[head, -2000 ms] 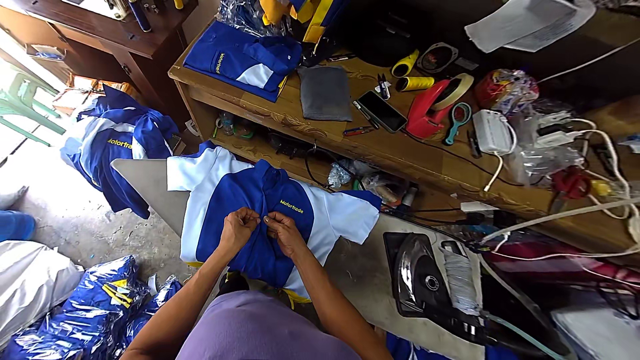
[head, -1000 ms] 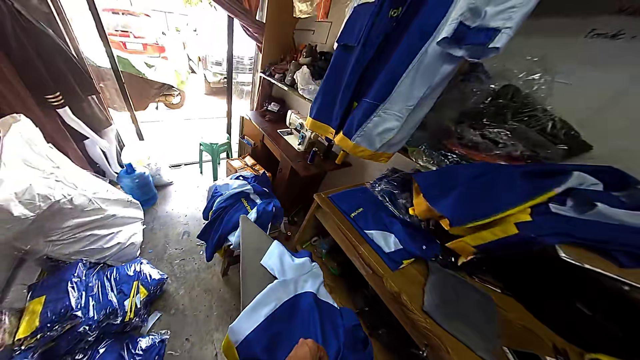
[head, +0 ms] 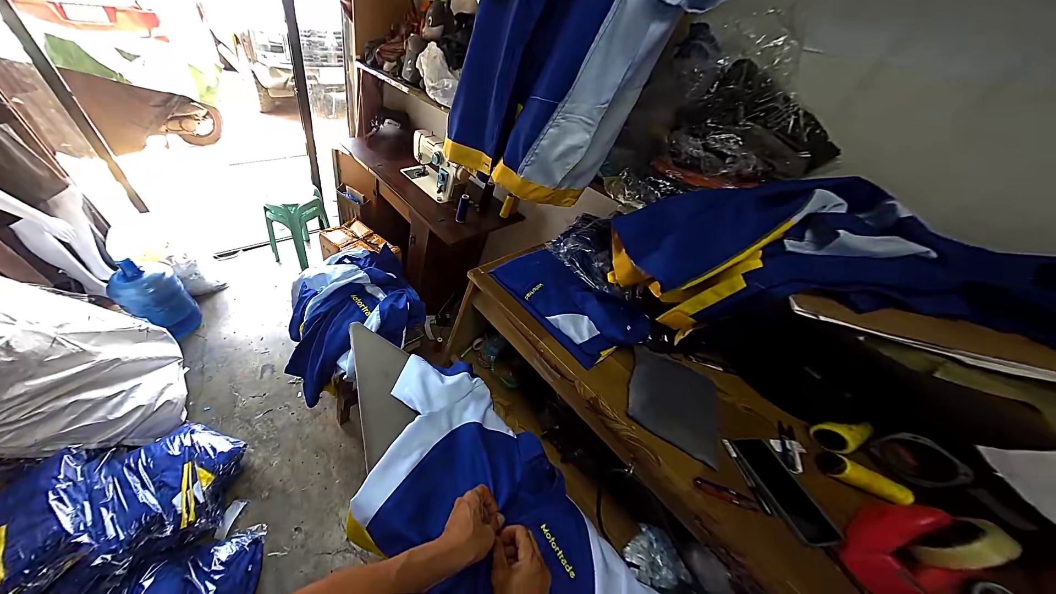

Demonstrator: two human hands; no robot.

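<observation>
A blue polo shirt with light sleeves and yellow trim lies spread on a grey ironing board. My left hand and my right hand meet at the front of the shirt, beside the yellow embroidery on its chest. Both pinch the cloth near the front opening with curled fingers, though what lies between the fingertips is hidden. The lower part of my right hand runs out of the bottom of the view.
A wooden bench stands along the right with a folded shirt, smartphone, thread cones and tape dispenser. Plastic-wrapped garments lie on the floor at left. Piled shirts sit beyond the board; trousers hang above.
The view has swung far up and to the left since the first frame, then part way back. My hands stay at the shirt's front; one second ago they were mostly out of view.
</observation>
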